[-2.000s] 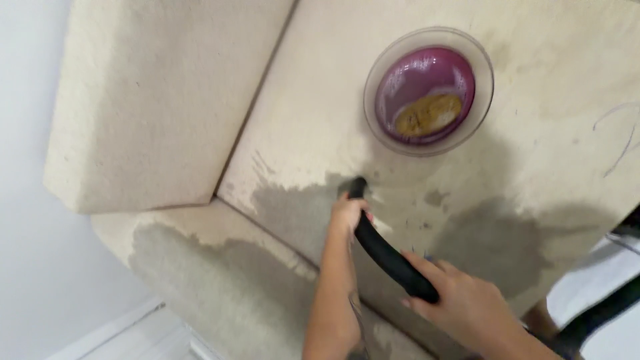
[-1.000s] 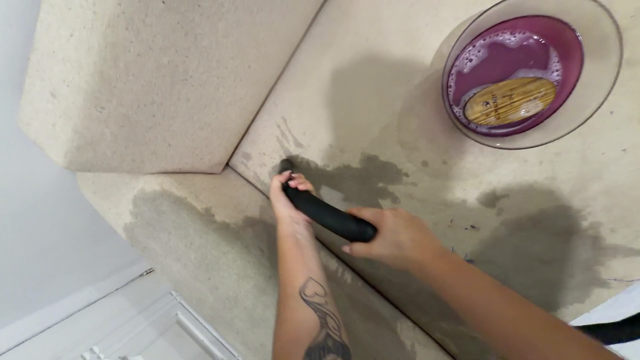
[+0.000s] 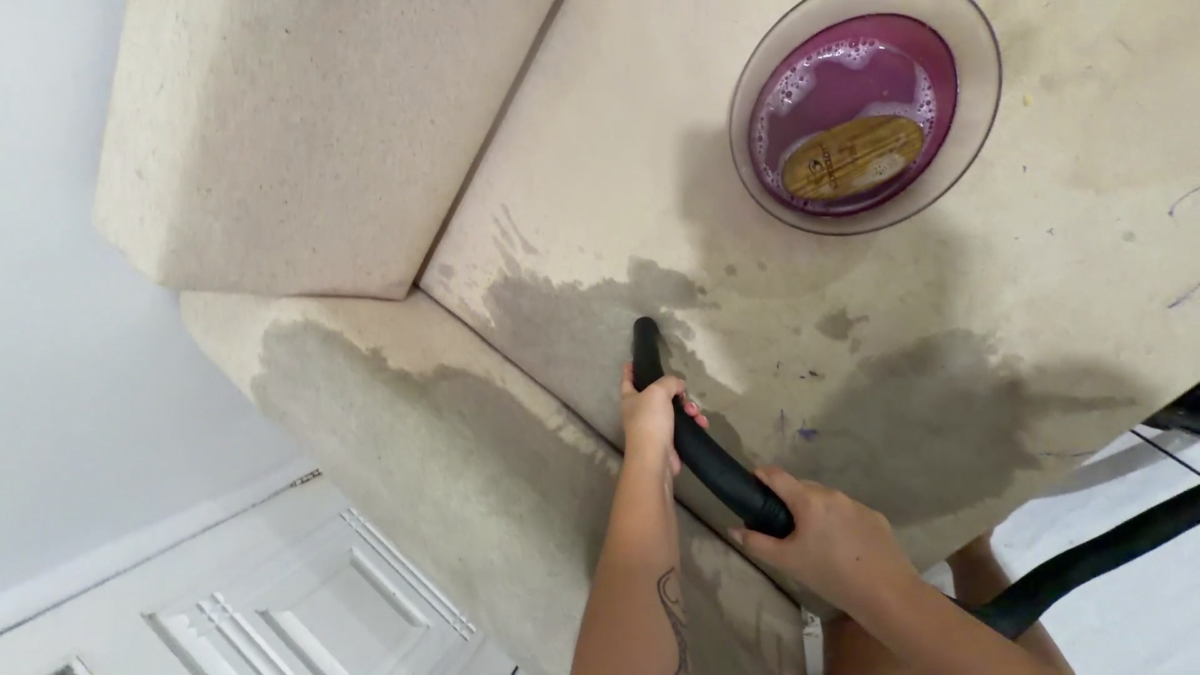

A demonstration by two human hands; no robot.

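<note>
A black vacuum tube is held in both hands, its narrow end resting on or just over a dark wet patch of the beige sofa seat. My left hand wraps the tube near that end. Farther back, my right hand grips its thicker part. Beyond the hands, a clear bowl on the seat holds purplish soapy liquid, with a wooden-backed brush lying in it. The brush bristles are hidden.
The sofa's backrest rises at the upper left, and a damp armrest runs along the lower left. A black hose passes at the lower right over a white floor. A white panelled door lies at the lower left.
Both hands, still on the tube, have shifted its end across the seat, away from the backrest seam since one second ago. The wet patch near the seam looks broader than two seconds ago.
</note>
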